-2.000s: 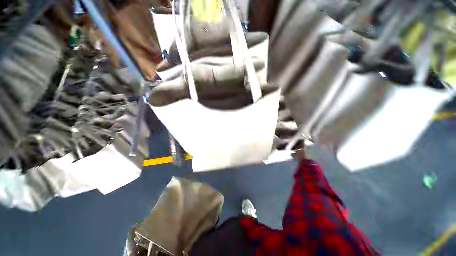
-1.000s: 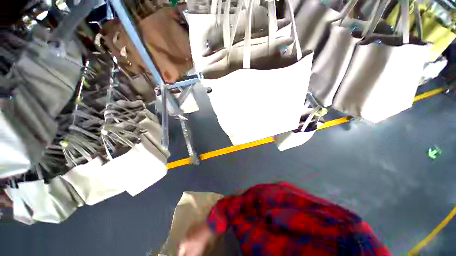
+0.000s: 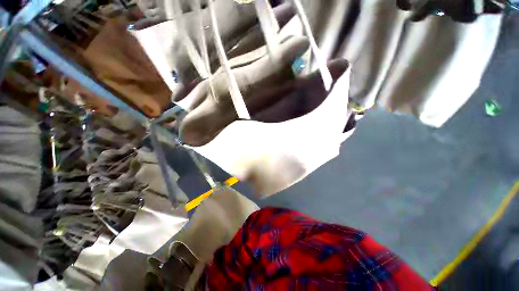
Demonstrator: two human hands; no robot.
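Observation:
A pale tote bag (image 3: 267,142) hangs in front of me by its long handles, its mouth open and dark inside, with more tote bags nested behind it. A blurred skin-toned patch (image 3: 276,173) lies over its lower front; it may be my right hand, but its fingers and any grip cannot be made out. The red checked sleeve (image 3: 318,250) of my right arm is just below. Brown-beige bags (image 3: 222,221) with short dark handle loops are low at my left side; what holds them is hidden. My left hand is not in view.
Rows of small tote bags (image 3: 148,227) hang low on the left. A blue-grey rack bar (image 3: 85,74) slants beside brown bags (image 3: 125,68). More pale bags (image 3: 449,68) hang at the upper right. The grey floor has a yellow line (image 3: 478,244) and a green mark (image 3: 492,108).
The view has shifted and the hanging tote bag appears nearer and tilted. My right hand, seen low by the beige bag one second ago, is no longer clearly visible there.

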